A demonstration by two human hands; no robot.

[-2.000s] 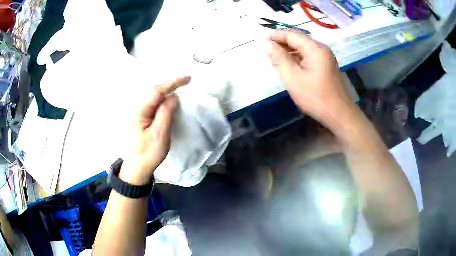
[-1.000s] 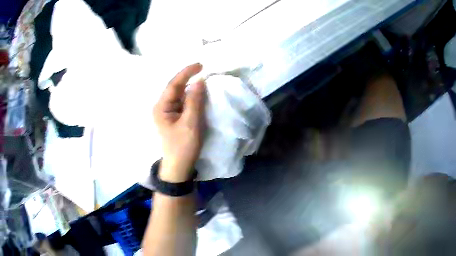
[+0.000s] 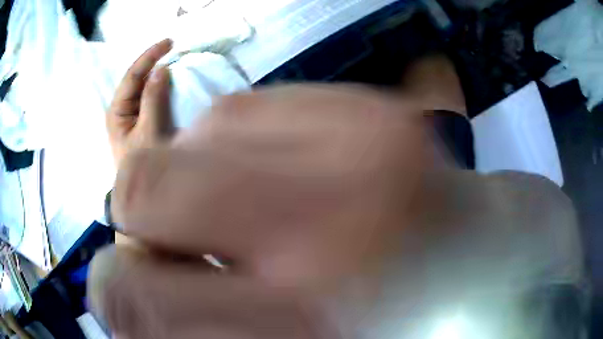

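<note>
A white garment [image 3: 79, 99] is spread over the table at the left, with a bunched part [image 3: 198, 83] beside my left hand. My left hand [image 3: 142, 99] rests over the garment, thumb and index finger apart, with a dark band partly visible at the wrist. My right hand [image 3: 278, 192] is very close to the camera, large and blurred, and covers the middle of the view. Its fingers look curled. A small bright spot shows between them, too blurred to identify. My right hand hides part of my left hand, the garment and the table front.
The table's front strip [image 3: 311, 30] runs up to the upper right. A white sheet-like piece [image 3: 519, 139] lies right of the wearer's lap. Pale cloth [image 3: 575, 46] is at the upper right. Dark cloth shows at the upper left. Thin strips and clutter [image 3: 16, 278] sit at the lower left.
My right hand has left the table near the snips and come up close to the camera. My left hand stays at the bunched garment, while the view has shifted so it appears further left.
</note>
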